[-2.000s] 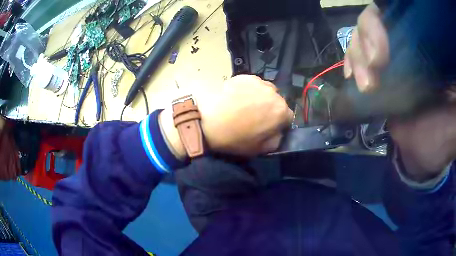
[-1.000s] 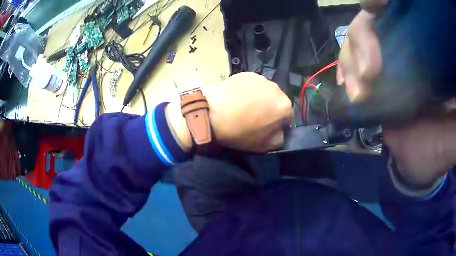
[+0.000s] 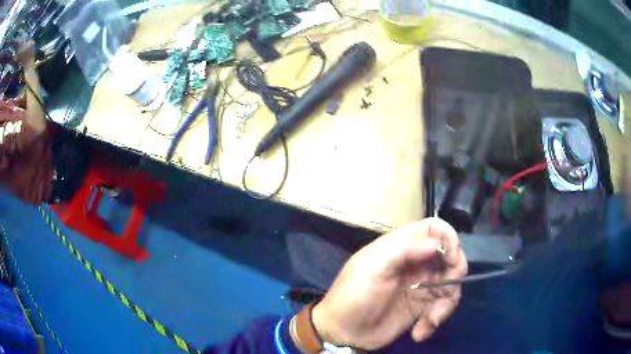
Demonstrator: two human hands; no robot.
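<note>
The opened black speaker cabinet (image 3: 477, 97) lies at the bench edge, right of centre. Inside show red wires (image 3: 526, 171), a green board (image 3: 512, 200) and a silver speaker driver (image 3: 571, 151) at its right. My left hand (image 3: 394, 283) is palm up in front of the cabinet, fingers curled and apart; a small glint shows near its fingertips. The thin bit of an electric screwdriver (image 3: 477, 276) points left, its tip over my left palm. The screwdriver body is a dark blur at the right. My right hand (image 3: 614, 304) is blurred and mostly hidden around there.
A wired microphone (image 3: 318, 97) lies left of the cabinet, with loose dark screws (image 3: 366, 104) beside it. Blue-handled cutters (image 3: 211, 128), scrap circuit boards (image 3: 214, 45) and a white bottle (image 3: 138, 81) are further left. A yellow round item (image 3: 407, 28) stands behind. A red stool (image 3: 142, 228) is below.
The view has shifted right, and the driver now shows. My left hand has left the cabinet's front edge and turned palm up. The screwdriver bit has come to its palm.
</note>
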